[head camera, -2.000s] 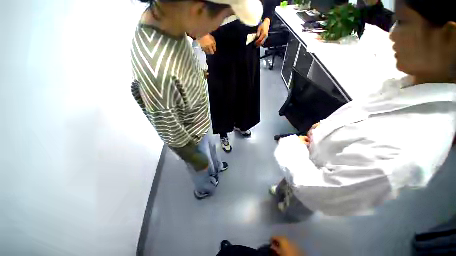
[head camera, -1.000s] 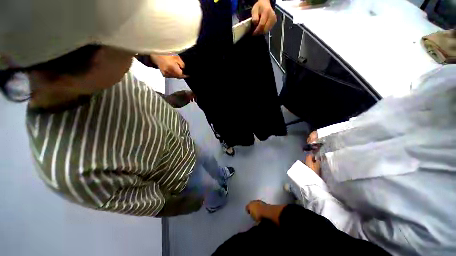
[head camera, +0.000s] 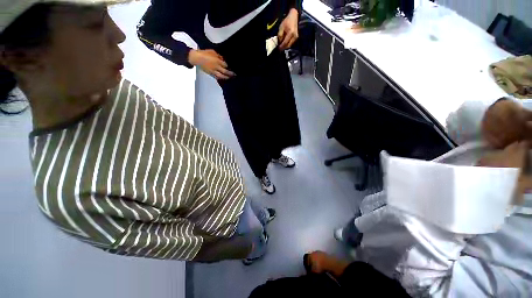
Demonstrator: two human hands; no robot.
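Note:
A hand, seemingly my right hand (head camera: 325, 262), is at the bottom centre, its black sleeve running to the lower right. It is small and blurred; a dark patch lies at its left edge, and its grip cannot be told. My left hand is not visible. At the right, a person wears a loose white shirt (head camera: 429, 247). Its wide white cuff (head camera: 449, 189) stands out, with blurred hands (head camera: 507, 125) at its upper right. Further ahead, a person in a black top holds up a black garment (head camera: 262, 110) by its waist, a small pale label at the top.
A person in a striped top (head camera: 146, 180) and pale cap stands close at the left. A white table (head camera: 431, 58) with a khaki garment (head camera: 513, 74) and a plant runs along the right. A black chair (head camera: 385, 125) stands beside it. Grey floor (head camera: 303, 221) shows between the people.
The white-shirted person's head has left view; the hands beside the shirt are now raised, with the cuff higher. The striped-top person's head has turned and shifted left. My visible hand has shifted slightly right and lower.

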